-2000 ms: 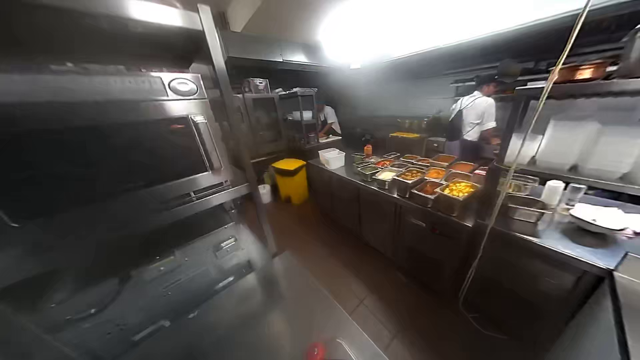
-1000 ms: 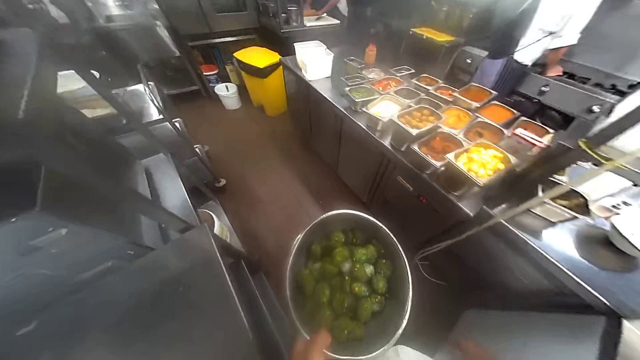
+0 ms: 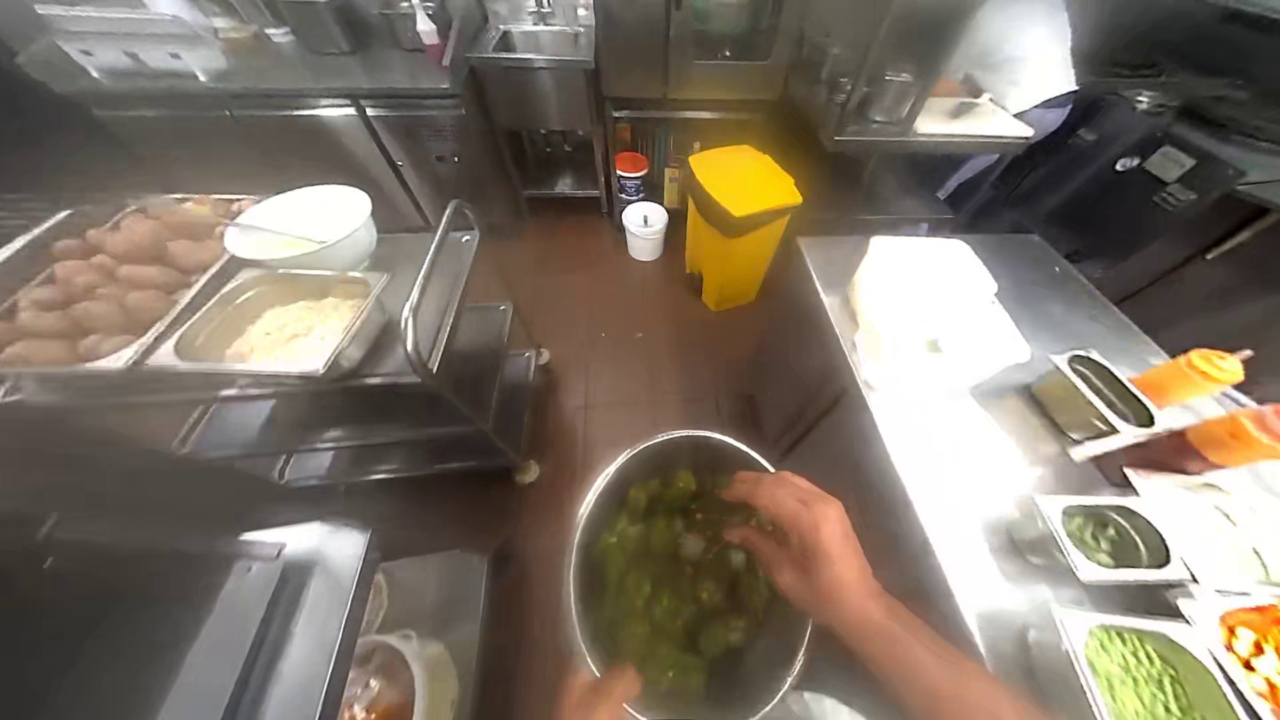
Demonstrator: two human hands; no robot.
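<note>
A round metal bowl [image 3: 590,520] of green vegetable pieces [image 3: 670,580], too blurred to name exactly, is in front of me at the bottom middle. My left hand [image 3: 600,692] grips the bowl's near left rim, with the thumb side showing and the other fingers hidden. My right hand [image 3: 800,540] reaches over the right rim, its fingers bent and apart above the green pieces. Whether its fingertips touch the pieces is too blurred to tell.
On the left, a steel trolley [image 3: 440,290] carries a tray of pale raw meat [image 3: 110,280], a white bowl [image 3: 305,225] and a metal pan [image 3: 280,320]. Ahead stand a yellow bin [image 3: 740,225] and a white bucket [image 3: 645,232]. A steel counter [image 3: 925,480] with food pans runs along the right; beyond it is a person [image 3: 1010,50].
The view has swung left and down. My right hand has come over the bowl of green pieces, which was in view one second ago with a hand at its near rim.
</note>
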